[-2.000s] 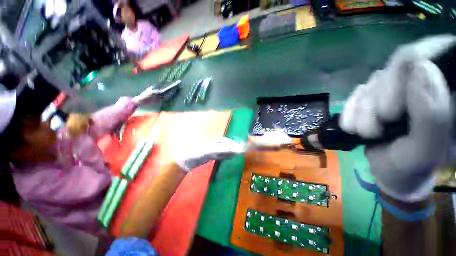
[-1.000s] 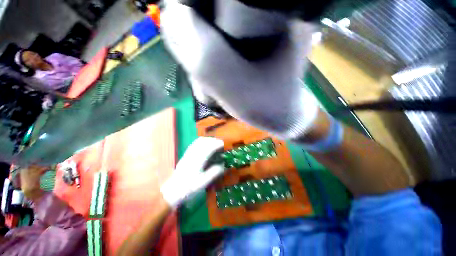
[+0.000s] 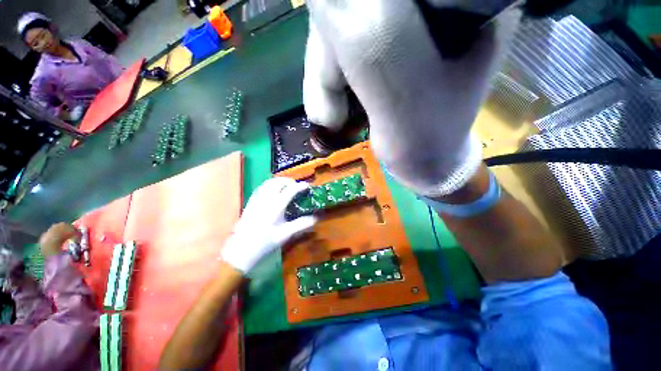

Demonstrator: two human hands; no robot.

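Observation:
An orange-brown fixture (image 3: 348, 235) lies in front of me. A green circuit board (image 3: 348, 268) sits in its lower pocket. Another circuit board (image 3: 337, 192) is out of line with the middle pocket, partly over the fixture's upper part. My left hand (image 3: 264, 221), in a white glove, grips this board's left end between thumb and fingers. My right hand (image 3: 406, 87), gloved, is raised close to the camera around a black electric screwdriver (image 3: 464, 25), cut off by the top edge. The black screw tray (image 3: 286, 145) is beyond the fixture, partly hidden by my right hand.
Left is a red mat (image 3: 188, 217) with pale green-and-white strips (image 3: 119, 275) and a neighbour's arm (image 3: 58, 290). Boards (image 3: 170, 138) lie on the dark green conveyor (image 3: 217, 80). Another person in pink stands beyond. Right are silvery ribbed sheets (image 3: 580, 130) and a black cable (image 3: 572, 156).
The upper board has shifted out of its pocket, away from me, with my left hand at its end. My right hand remains raised with the screwdriver. The view has shifted slightly.

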